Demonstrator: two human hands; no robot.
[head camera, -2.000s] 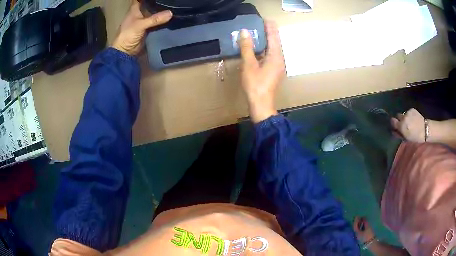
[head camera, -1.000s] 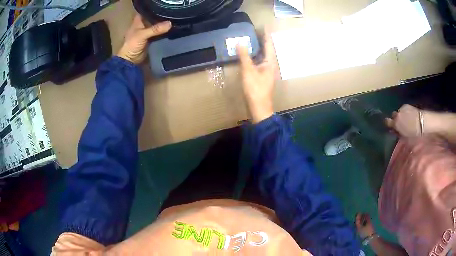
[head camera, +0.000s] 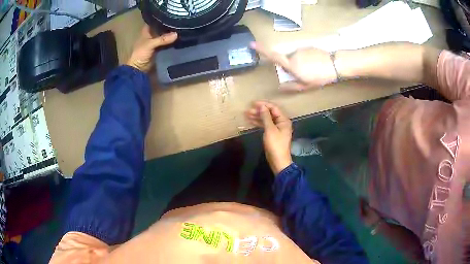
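A black fan unit lies at the top centre, its round grilled head (head camera: 190, 11) away from me and its grey base underside (head camera: 180, 77) towards me. The underside has a long dark recess (head camera: 194, 68) and a pale printed label (head camera: 240, 56) at its right end. My left hand (head camera: 147, 47) grips the unit at its left side, where head and base join. My right hand (head camera: 271, 119) is off the unit, near the bench's front edge, fingers curled with thumb and fingertips together. Whether it pinches something small cannot be told.
Brown cardboard (head camera: 190, 121) covers the bench, with a glinting patch (head camera: 221, 87) below the base. Another black unit (head camera: 64, 58) lies left. White papers (head camera: 379, 31) lie right. Another person's blurred hand (head camera: 309, 67) reaches in from the right, a finger near the label. Printed sheets (head camera: 20, 118) lie far left.
My right hand has left the label and moved down towards the bench edge. The other person's arm has come in over the papers towards the base. My left hand still holds the unit.
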